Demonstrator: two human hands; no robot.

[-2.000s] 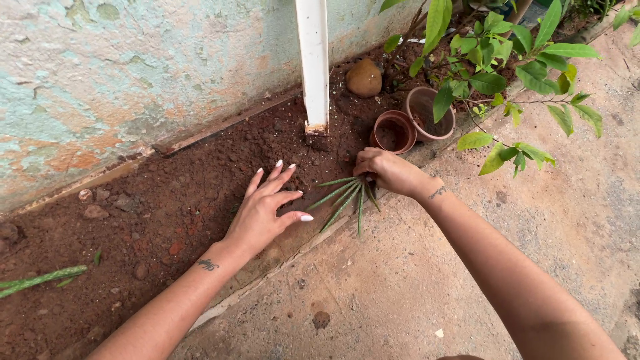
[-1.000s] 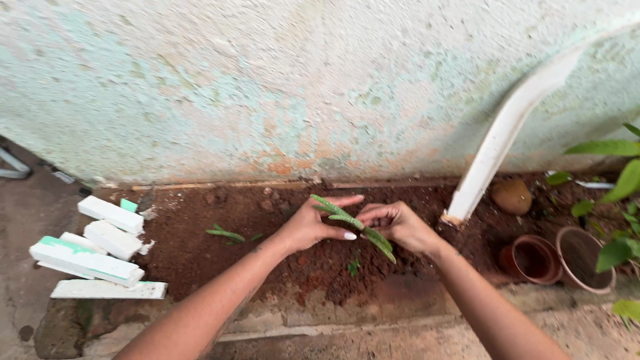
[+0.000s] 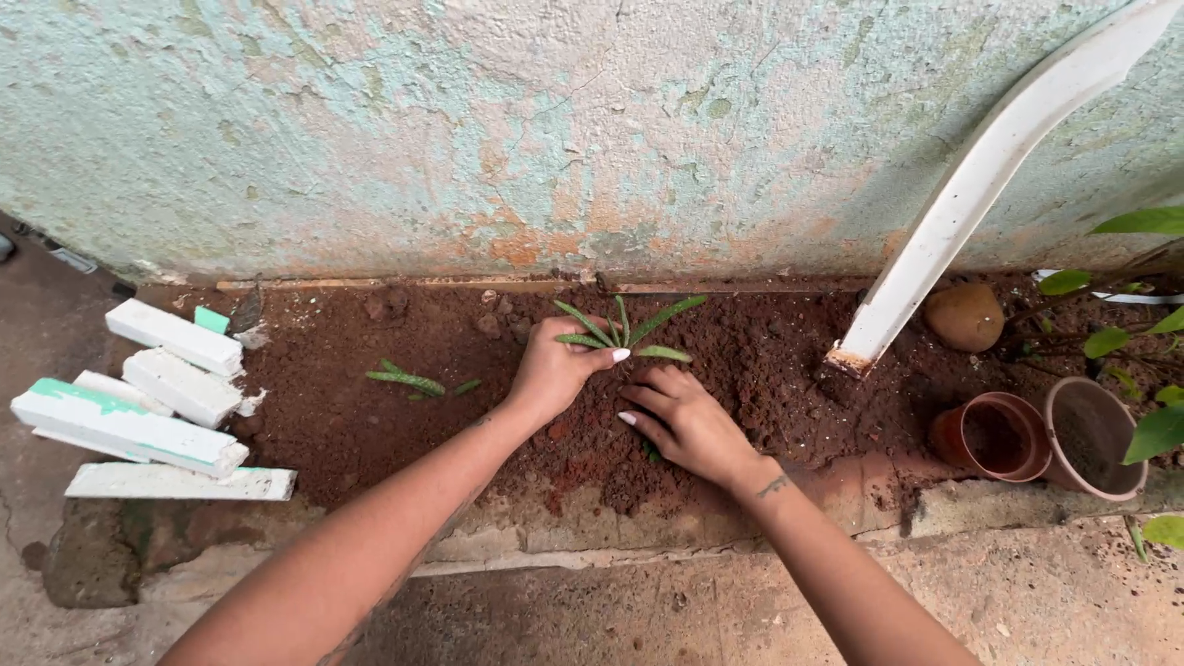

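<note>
A small succulent plant with spiky, speckled green leaves (image 3: 659, 319) stands in the middle of the soil bed (image 3: 324, 435). My left hand (image 3: 561, 363) grips it near its base, thumb and fingers around the lower leaves. Just right of and below the plant, my right hand (image 3: 680, 421) rests on the loose soil with its fingers curled; its fingertips are partly in the dirt, and nothing is seen held in it. Another low green succulent (image 3: 412, 379) lies in the soil to the left. A bit of green shows beside my right palm, mostly hidden.
Behind the bed rises a peeling painted wall (image 3: 416, 139). A white metal downpipe (image 3: 962, 194) comes down at the right, near a round stone (image 3: 964, 317), two plastic pots (image 3: 945, 435) and a leafy plant (image 3: 1156, 433). White-painted blocks (image 3: 120, 425) are piled at the left; a concrete edge (image 3: 555, 546) runs in front.
The view has swung left since two seconds ago. The succulent, held lying across both hands one second ago, is now upright at the soil in my left hand; my right hand has moved down to the dirt.
</note>
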